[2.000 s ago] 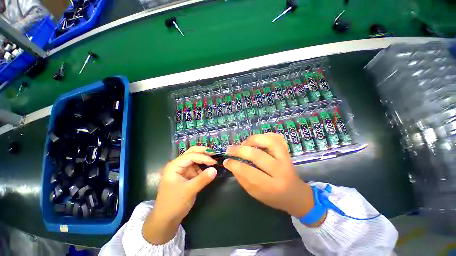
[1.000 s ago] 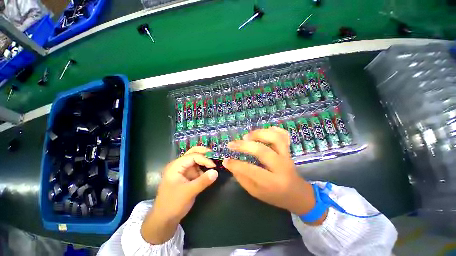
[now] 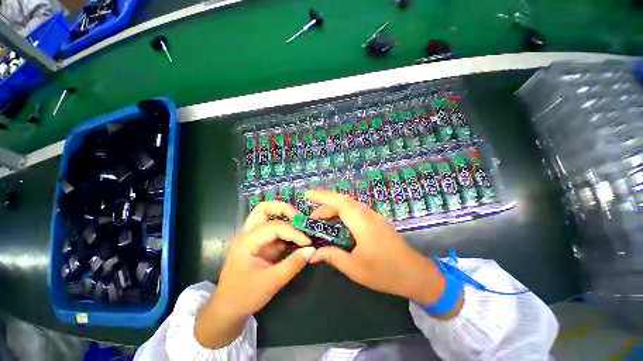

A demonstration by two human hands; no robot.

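A narrow green circuit board with black-and-white components is held between both hands above the bench mat. My left hand grips its left end with thumb and fingers. My right hand holds its right part, thumb below and fingers above. A dark piece shows under the board between the fingertips; whether it is a housing I cannot tell. The blister tray with two rows of green boards lies just beyond the hands.
A blue parts bin full of black housings stands at left. Clear empty trays are stacked at right. The green conveyor belt beyond the pale rail carries several part-built units. Smaller blue bins and a person's sleeve show at top left.
The board now shows its component face, turned upward between the hands. The right fingers have shifted along it. Units on the belt have moved left.
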